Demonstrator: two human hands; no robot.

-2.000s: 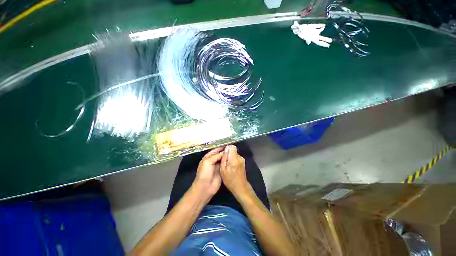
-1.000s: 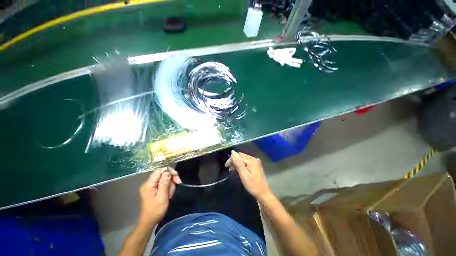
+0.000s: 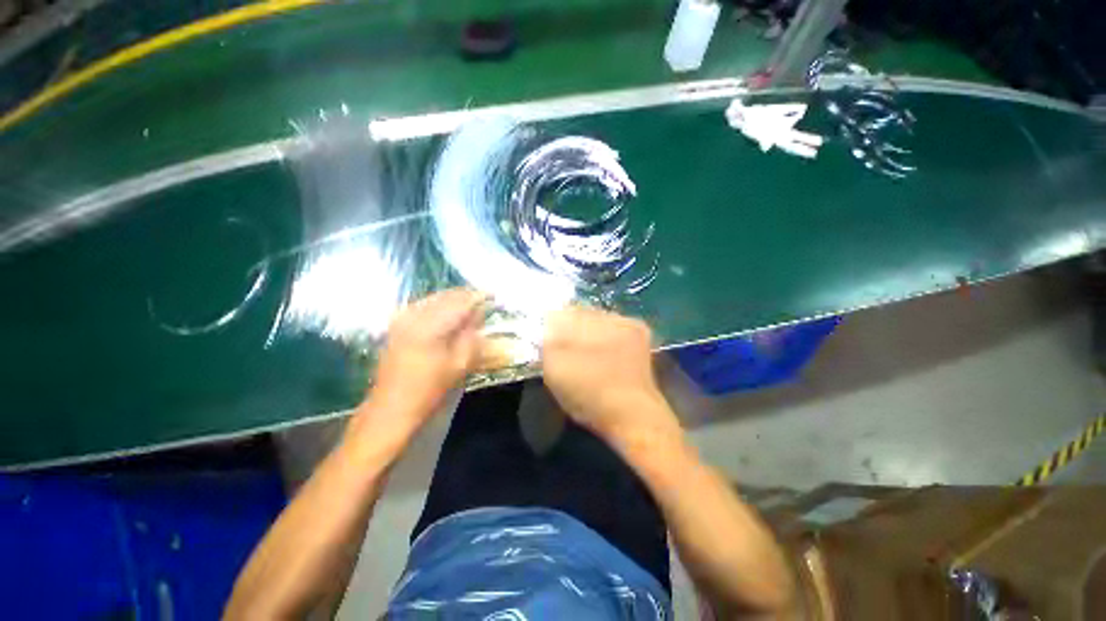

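My left hand (image 3: 431,346) and my right hand (image 3: 597,364) are over the yellow-tan pad (image 3: 500,352) at the table's front edge, a short gap apart. Both are bare with fingers curled; they hide most of the pad. Blur and glare hide whether a strand is between the fingers. Just beyond them lies the pale curved tubing bundle (image 3: 467,206), touching the dark shiny wire coil (image 3: 552,231) on its right. The straight clear tubes (image 3: 346,261) lie to the left, with strong glare.
Thin silvery arcs (image 3: 249,297) lie at far left on the green table (image 3: 752,243). White gloves (image 3: 774,126) and dark wire loops (image 3: 867,121) are at upper right. A white bottle (image 3: 691,34) stands beyond the rim. Blue bins (image 3: 134,534) and cartons (image 3: 898,546) are below.
My hands have moved from over the lap, where a thin curved strand spanned them, up and forward onto the pad. That strand can no longer be made out.
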